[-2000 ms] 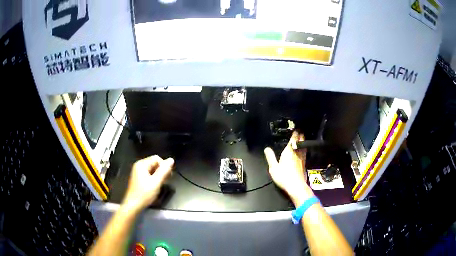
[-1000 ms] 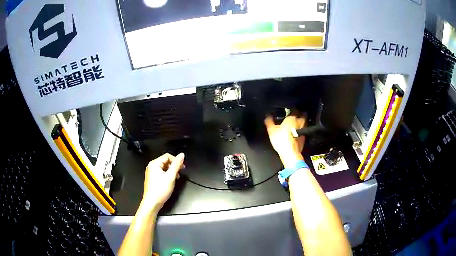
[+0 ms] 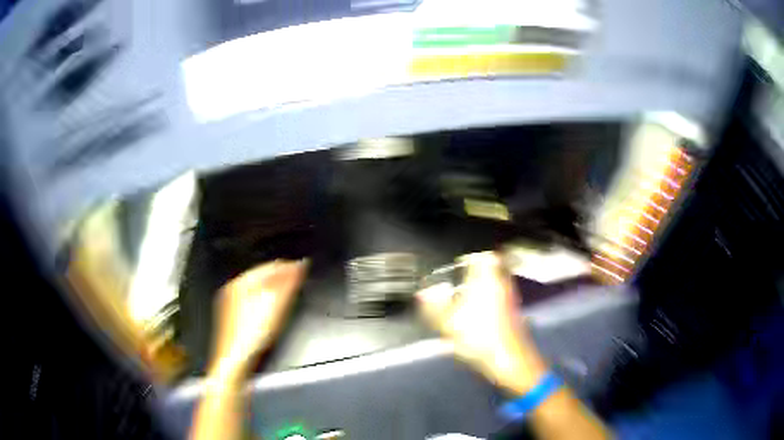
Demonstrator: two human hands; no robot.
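Note:
The whole view is blurred by motion. The fixture [image 3: 382, 282], a small silver-and-black block, stands mid-deck between my hands, touched by neither. My left hand [image 3: 256, 305] is at the left over the deck's front part, fingers curled together; whether it holds something small is hidden. My right hand [image 3: 473, 305], with a blue wristband, is just right of the fixture, thumb and fingers bent towards each other. A small blurred curved shape shows at its fingertips; I cannot tell whether it is held.
A white-grey machine [image 3: 284, 129] surrounds the opening, with a bright screen [image 3: 301, 73] above. Yellow-orange strips stand at the left [image 3: 107, 296] and right [image 3: 649, 210] sides. A green-lit button [image 3: 293, 432] is on the front panel. A label [image 3: 550, 263] lies at the deck's right.
My right hand has come back from the dark unit at the right rear towards the front, beside the fixture. My left hand stays at the left. The camera view has shifted and blurred.

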